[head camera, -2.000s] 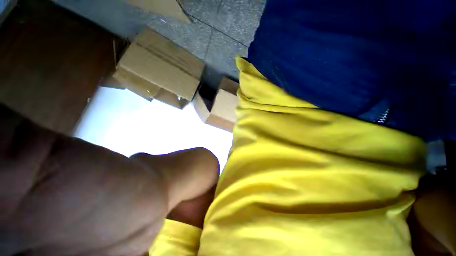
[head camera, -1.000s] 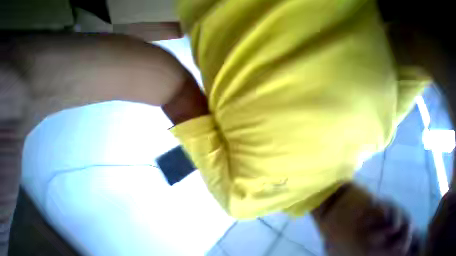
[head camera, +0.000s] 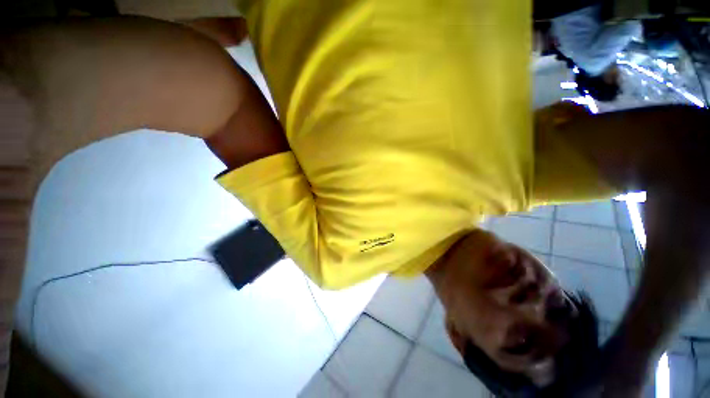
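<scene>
The view is upside down and faces a yellow-shirted torso (head camera: 405, 116), which seems to be my own body. The left arm (head camera: 140, 85) reaches towards the left edge, large and close to the lens. The blurred skin-toned strip at that edge may be part of my left hand, but its fingers cannot be made out. The right arm (head camera: 662, 179) bends down the dark right side towards the head, and my right hand cannot be seen. A flat black object (head camera: 247, 255) lies on a white surface (head camera: 140, 326), with a thin dark cable running left from it. I see nothing held.
The person's head (head camera: 518, 311) is at the lower right. Pale ceiling tiles (head camera: 389, 334) and bright lamps (head camera: 637, 221) are behind it. Another person in a light top (head camera: 595, 39) is at the upper right, beside blurred, shiny clutter.
The camera has swung from the lap, floor and cartons to the upper body, head and ceiling. The black object and its cable have come into view. The right arm now shows at the right.
</scene>
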